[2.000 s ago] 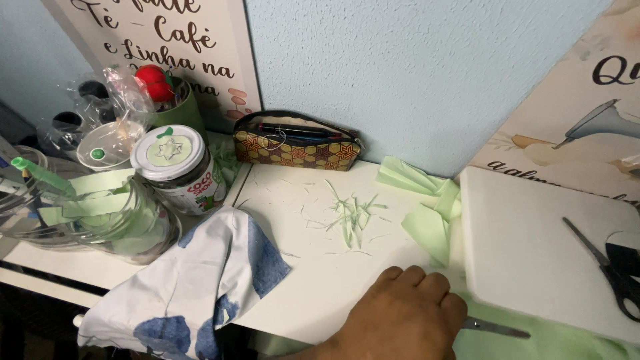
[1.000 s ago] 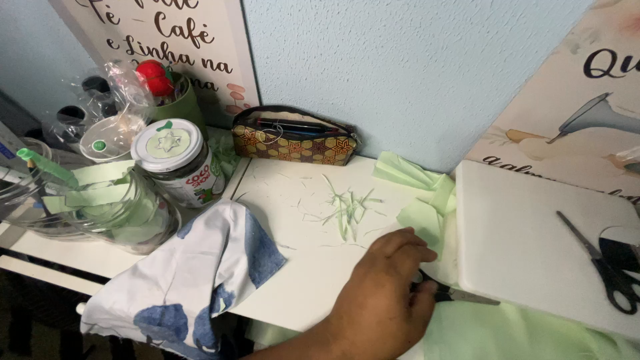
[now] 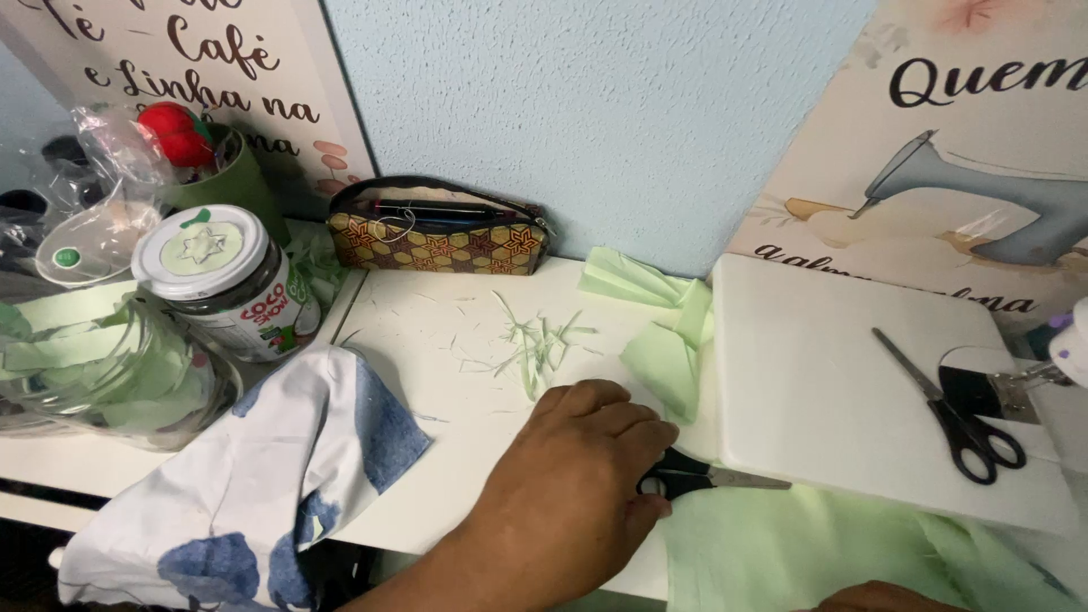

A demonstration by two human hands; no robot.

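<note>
My left hand [image 3: 582, 484] is over the white tabletop, palm down. Black-handled scissors [image 3: 722, 481] lie between its thumb and fingers, blades toward the right; whether the fingers grip the handles is unclear. Below the blades spreads light green fabric [image 3: 790, 544]. Only the top of my right hand [image 3: 884, 597] shows at the bottom edge, on or beside this fabric; its fingers are hidden. Thin green scraps [image 3: 540, 353] are piled beyond my left hand, and larger green fabric pieces [image 3: 667, 365] are right of them. A white cloth with blue patches [image 3: 280, 459] drapes over the table's front edge.
A white raised slab [image 3: 816, 374] carries a second pair of scissors [image 3: 948, 408]. A patterned zip pouch [image 3: 438, 242] stands against the wall. At left are a lidded jar [image 3: 225, 285], a clear container of green pieces [image 3: 127, 365] and a red pincushion [image 3: 177, 134].
My left hand has moved left with the scissors, whose black handles now show beside the fingers; two seconds ago only the blades showed. The top of my right hand has come into view.
</note>
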